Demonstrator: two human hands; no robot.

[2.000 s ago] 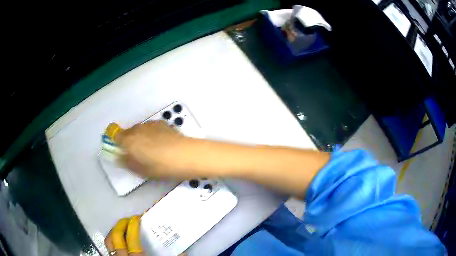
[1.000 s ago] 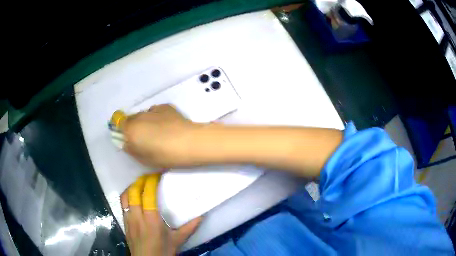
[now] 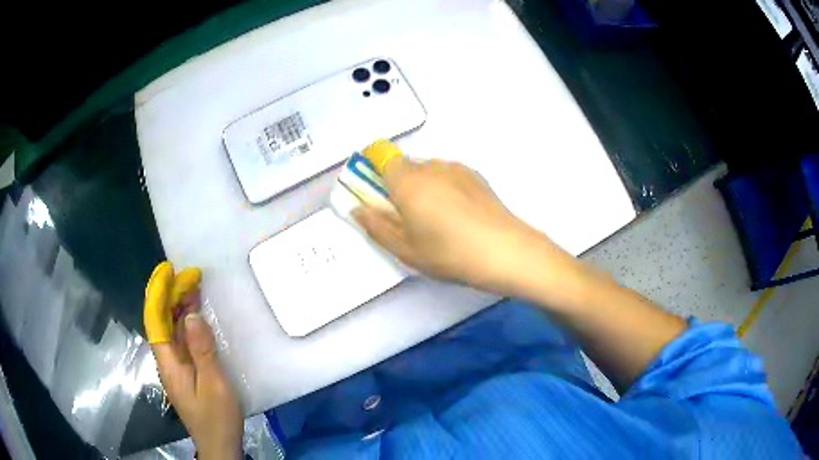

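A white smartphone (image 3: 328, 126) lies back up on the white pad (image 3: 503, 99), with dark lenses at its right end and a printed label at its left. A second white phone (image 3: 310, 278) lies nearer me; its right end is hidden under my right hand. My right hand (image 3: 440, 211), with a yellow finger cot, grips a small white block with a blue stripe (image 3: 350, 184) over the upper edge of the nearer phone. Whether the block touches the phone I cannot tell. My left hand (image 3: 193, 359), with yellow cots, is off the phones at the pad's left edge, apparently empty.
Translucent film sheets (image 3: 54, 314) lie on the dark green mat (image 3: 90, 189) at the left. A blue box (image 3: 615, 13) is cut off at the top right. A blue frame (image 3: 763, 225) stands over the speckled floor at the right.
My right hand has moved right with the block, uncovering the far phone's label. My left hand has moved left, off the nearer phone. The view has shifted, so the pad and phones sit higher.
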